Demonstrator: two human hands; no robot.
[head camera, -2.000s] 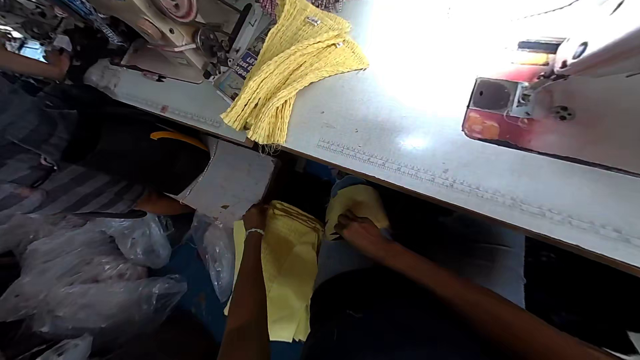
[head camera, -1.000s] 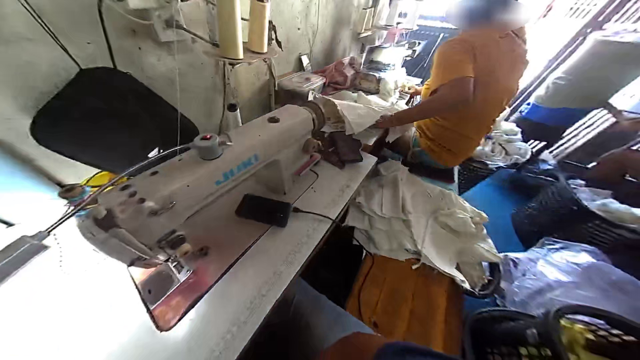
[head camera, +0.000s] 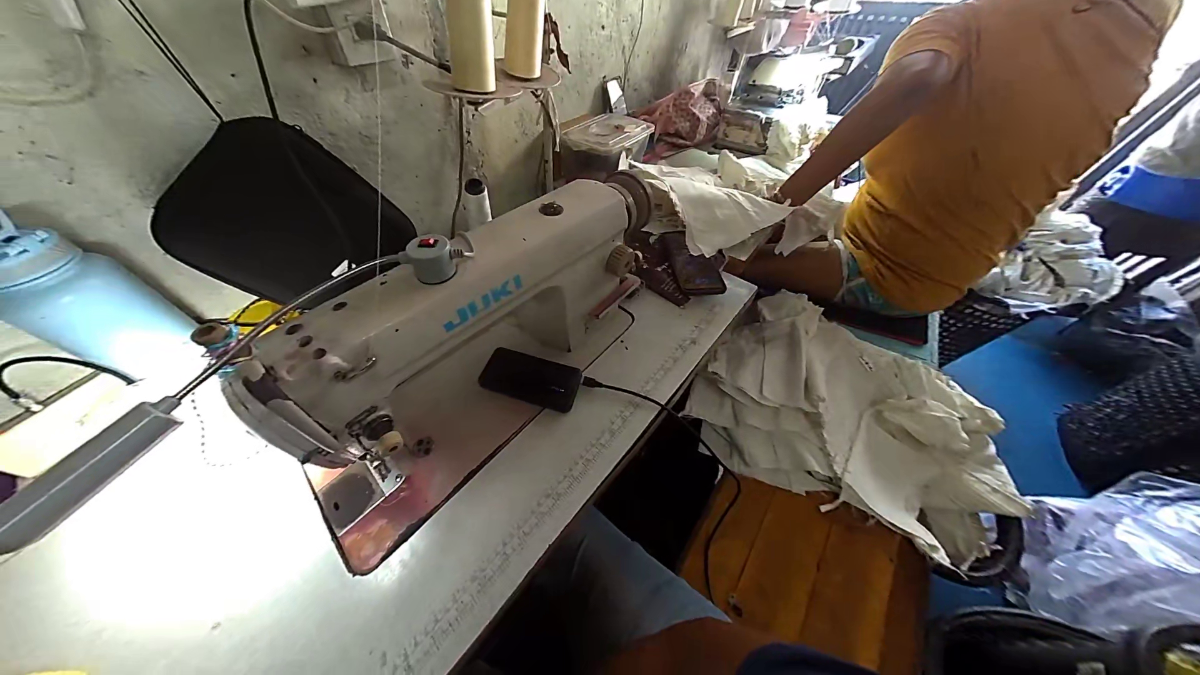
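Neither of my hands can be made out; part of a bare forearm (head camera: 689, 647) shows at the bottom edge, above my denim-clad leg (head camera: 619, 572). In front of me a white Juki sewing machine (head camera: 450, 309) stands on a pale table (head camera: 525, 506) with a ruler scale along its edge. A black smartphone (head camera: 531, 379) with a cable plugged in lies on the machine bed. To the right, a pile of off-white cloth pieces (head camera: 844, 403) hangs over a wooden bench (head camera: 806, 562).
A co-worker in an orange shirt (head camera: 1003, 141) sits beyond the machine, a hand on white cloth (head camera: 722, 211). Thread cones (head camera: 471, 47) stand behind. A plastic bag (head camera: 1116, 553) and black baskets (head camera: 1031, 647) are at the right. A lamp arm (head camera: 84, 478) reaches in from the left.
Two seconds ago both hands were on yellow cloth below the table edge; now they are out of sight. The view has swung far to the right, toward the co-worker.
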